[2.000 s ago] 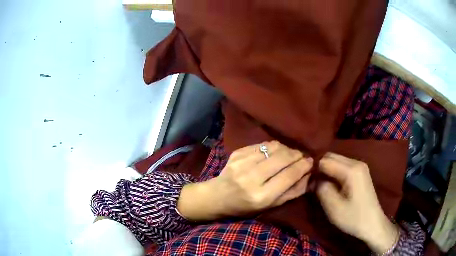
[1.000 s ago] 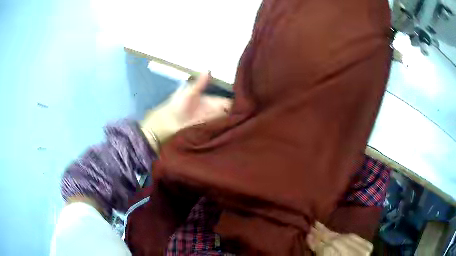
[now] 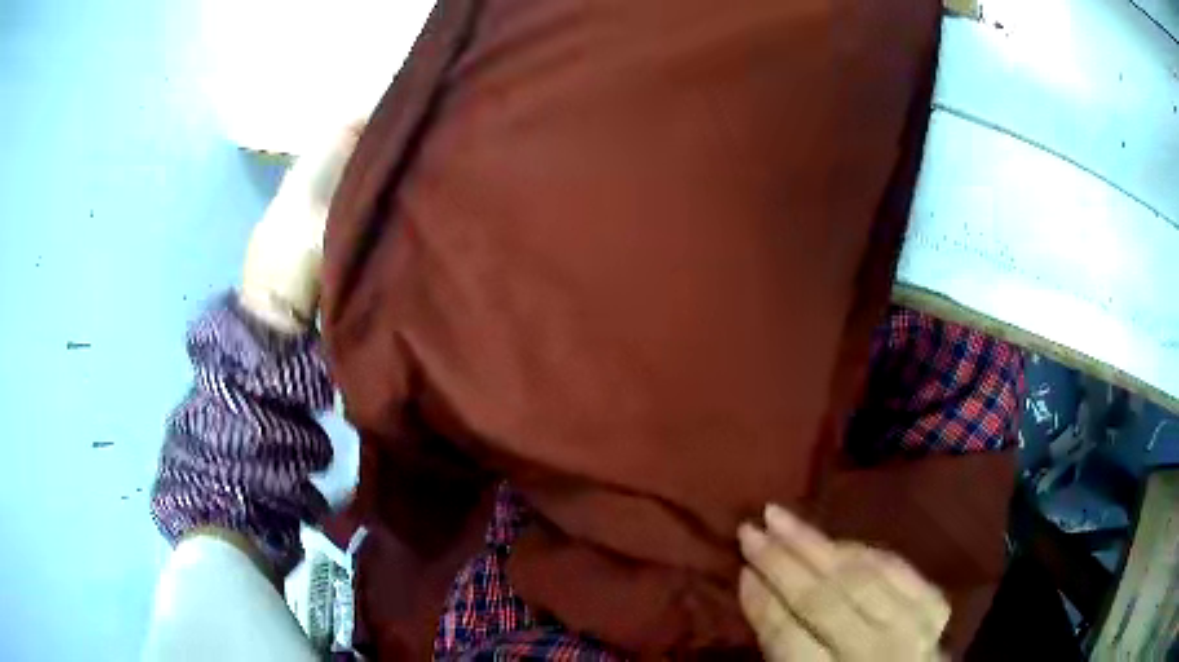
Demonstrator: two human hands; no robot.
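A large rust-brown garment piece (image 3: 647, 246) spreads from the top of the view down over the white table edge and onto the lap. My left hand (image 3: 291, 239) is at the cloth's left edge; its fingers are partly hidden behind the cloth, so its grip cannot be told. My right hand (image 3: 840, 595) lies at the lower fold of the cloth, fingers together and pointing up-left, its thumb not clearly visible. Whether it pinches the cloth cannot be told. A dark seam line runs along the cloth's left side.
A white table (image 3: 1047, 246) with a tan edge is at the right. A pale blue surface (image 3: 91, 259) with thread scraps is at the left. A checked apron (image 3: 950, 382) covers the lap. A white printed label or packet (image 3: 323, 595) is low left.
My left hand has moved from the seam on the lap out to the cloth's left edge. The cloth is now spread wider and flatter. My right hand has moved lower than two seconds ago.
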